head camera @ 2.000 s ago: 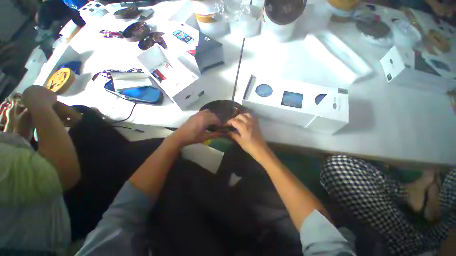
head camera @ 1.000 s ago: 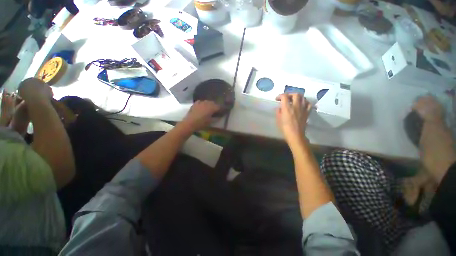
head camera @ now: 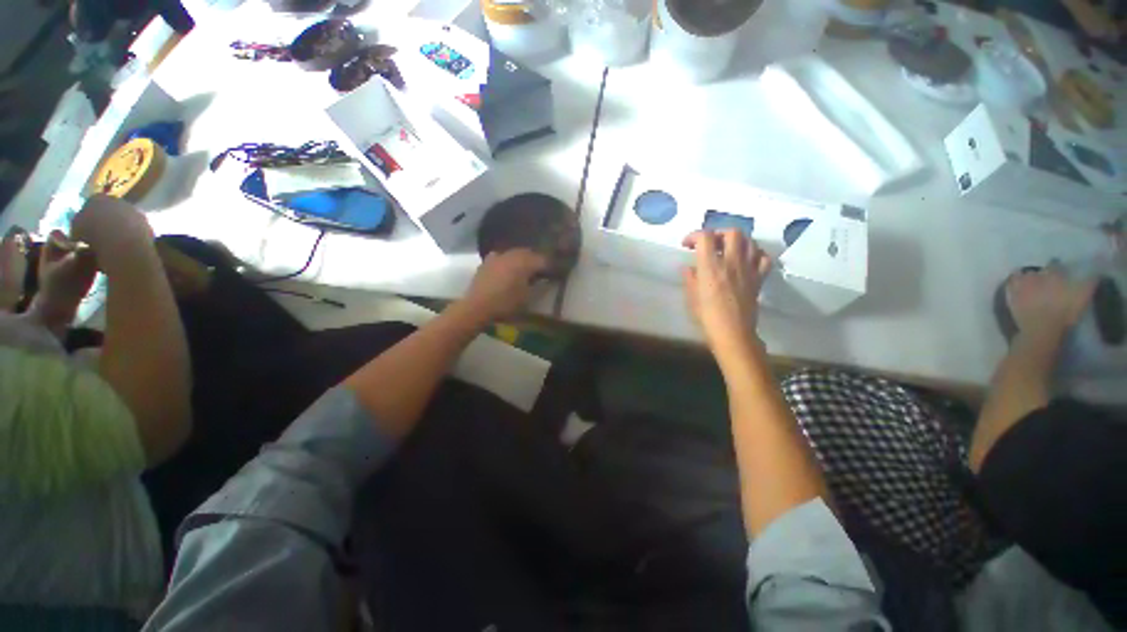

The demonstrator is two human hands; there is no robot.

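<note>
A long white product box [head camera: 797,267] with two dark circles and a dark square lies at the table's front edge. My right hand [head camera: 727,282] is on its front side by the square, with fingers bent; whether it grips the box is unclear. A dark brown round container [head camera: 525,225] lies left of the box. My left hand [head camera: 507,284] has curled fingers at its near rim; whether anything is between the fingertips is hidden.
Left stand an open white carton [head camera: 414,173], a blue unit [head camera: 334,207] with a cable, and a yellow ring [head camera: 130,169]. A white tray [head camera: 840,124] and tubs [head camera: 698,43] are behind. A neighbour's hand [head camera: 1044,296] is at right; another person sits left.
Both hands were together at the table edge; my right hand has moved right onto the box, my left slightly left on the container. The right neighbour's arm has come into view.
</note>
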